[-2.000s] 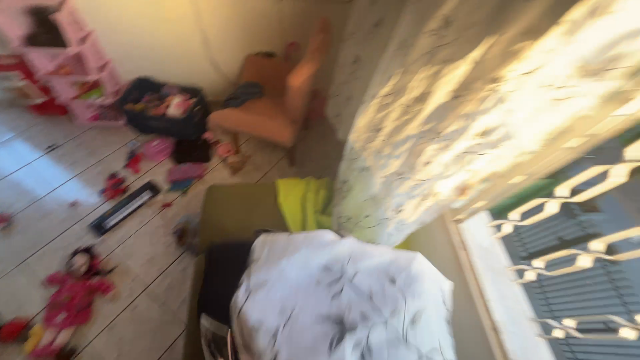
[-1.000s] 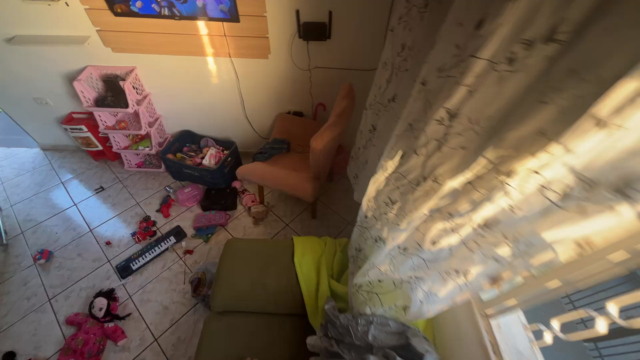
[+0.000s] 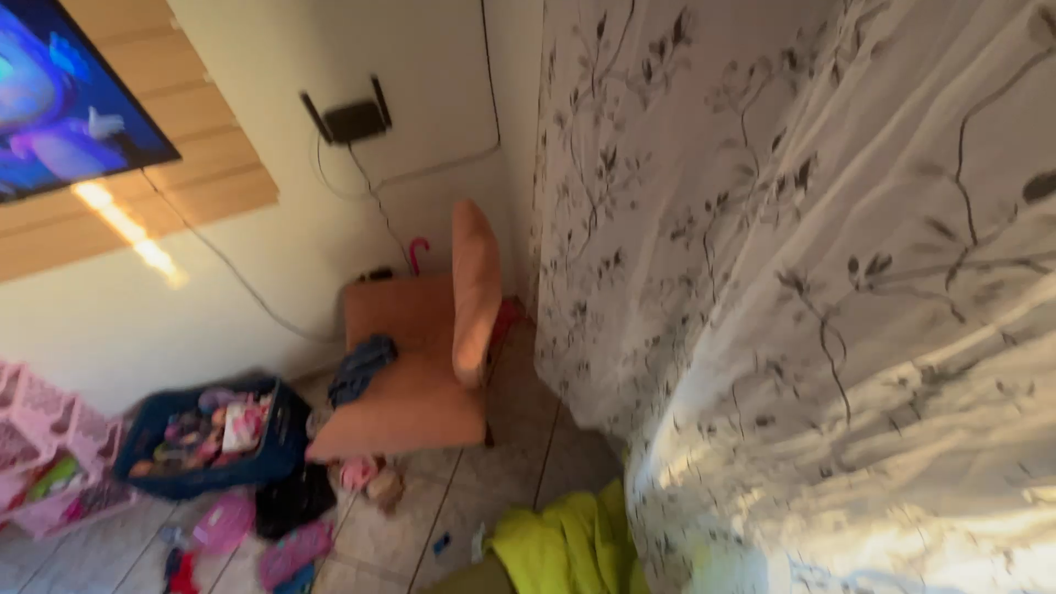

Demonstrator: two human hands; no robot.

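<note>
Neither my left hand nor my right hand shows in the head view. A sheer white curtain with a dark leaf-and-vine pattern (image 3: pixel 660 206) hangs down the whole right side, with sunlight on its lower folds. Its lower edge meets a yellow-green cloth (image 3: pixel 569 540), which lies over the end of an olive-green sofa seat (image 3: pixel 478 577) at the bottom. What my hands hold or touch is hidden.
An orange upholstered chair (image 3: pixel 404 363) with a denim cloth (image 3: pixel 361 369) stands by the wall. Left of it are a blue toy bin (image 3: pixel 285 429), pink stacked crates (image 3: pixel 54 412) and toys on the tiles. A television (image 3: pixel 74 107) and a black router (image 3: pixel 355 121) are on the wall.
The view has swung up toward the wall and curtain. The curtain's sunlit part was higher before, and the grey and white bundled fabric at the bottom of the earlier frames is out of view.
</note>
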